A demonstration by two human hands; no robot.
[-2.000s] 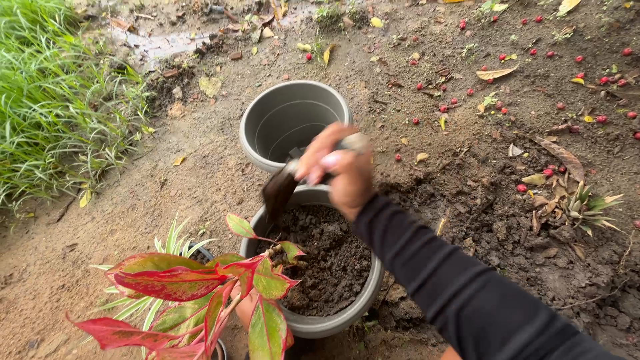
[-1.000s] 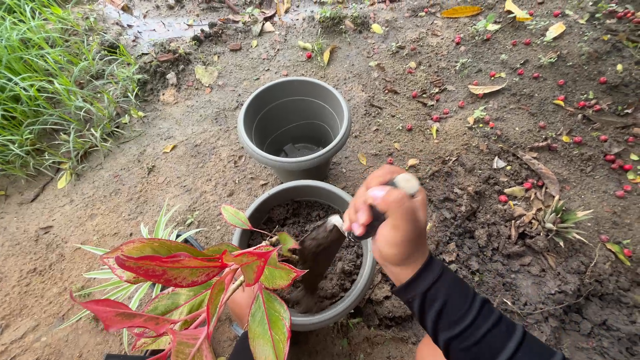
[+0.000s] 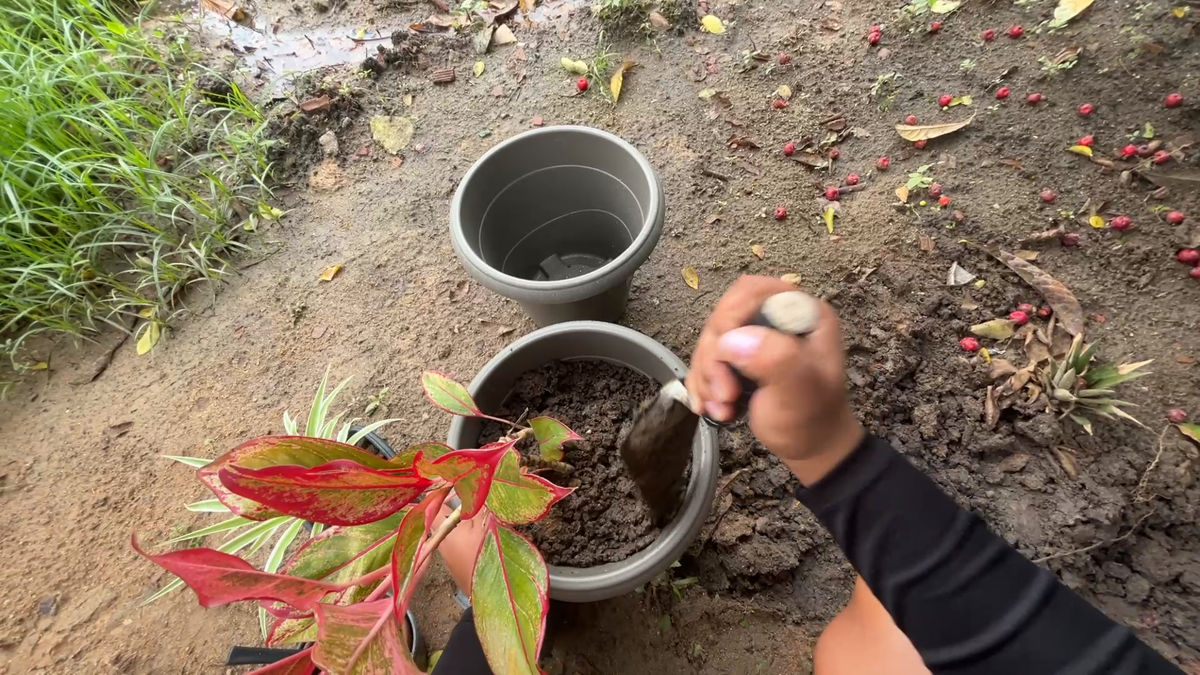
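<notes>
My right hand [image 3: 778,366], in a black sleeve, grips the dark handle of a soil-caked hand trowel [image 3: 661,450]. The trowel's blade points down into the right side of a grey plastic pot [image 3: 694,516] that holds dark, crumbly soil [image 3: 591,487]. Skin of what looks like my left hand [image 3: 461,553] shows behind the leaves at the pot's lower left; its fingers are hidden. A red and green leafy plant [image 3: 328,483] leans over the pot's left edge, a short stem lying over the soil. Just behind stands a second grey pot [image 3: 558,211] with no soil inside.
A potted spider plant [image 3: 267,539] is partly hidden behind the red leaves. Long grass [image 3: 112,178] grows at the upper left, near a wet patch [image 3: 291,47]. Dug-up soil [image 3: 900,506] and a small spiky plant [image 3: 1083,384] lie at right, with red fruits scattered above.
The trowel was tilted over the pot's upper left rim two seconds ago; my right hand has since brought it down into the soil and then towards the pot's right side.
</notes>
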